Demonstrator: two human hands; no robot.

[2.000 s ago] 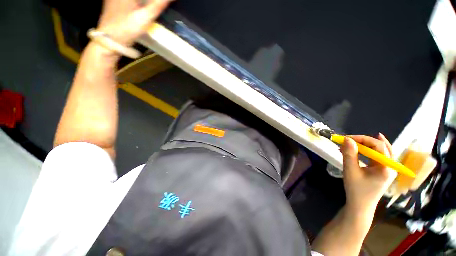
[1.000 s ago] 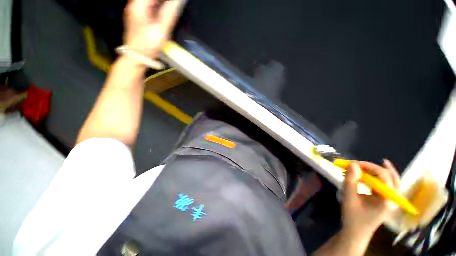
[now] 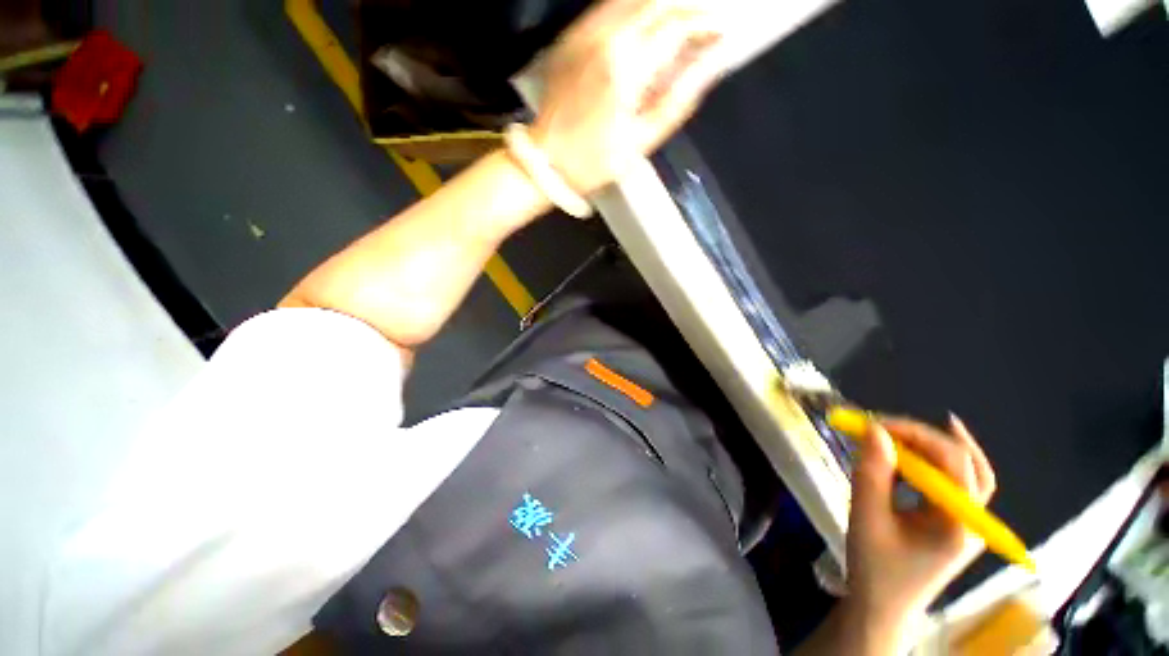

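Observation:
A large matt black panel (image 3: 987, 244) lies flat over the white work board (image 3: 699, 314). A shiny wet glue band (image 3: 737, 276) runs along the panel's near edge. My right hand (image 3: 910, 513) holds the yellow handle of the glue brush (image 3: 942, 487); its pale, glue-caked bristles touch the band near the board's edge. My left hand (image 3: 628, 96) is at the far left end of the board, over the panel's edge. It is blurred, and its fingertips and what lies under them are unclear.
A dark crate (image 3: 436, 77) and yellow floor lines (image 3: 321, 51) are beyond my left arm. A red object (image 3: 96, 80) lies at the upper left, near a pale surface (image 3: 90, 320). A yellowish-brown block-like thing (image 3: 1006, 628) and tangled black-and-white material (image 3: 1135, 570) are at the lower right.
The view has turned and shifted, so the board slopes more steeply. My left hand appears further right and flatter over the board's end. My right hand still holds the brush at the edge.

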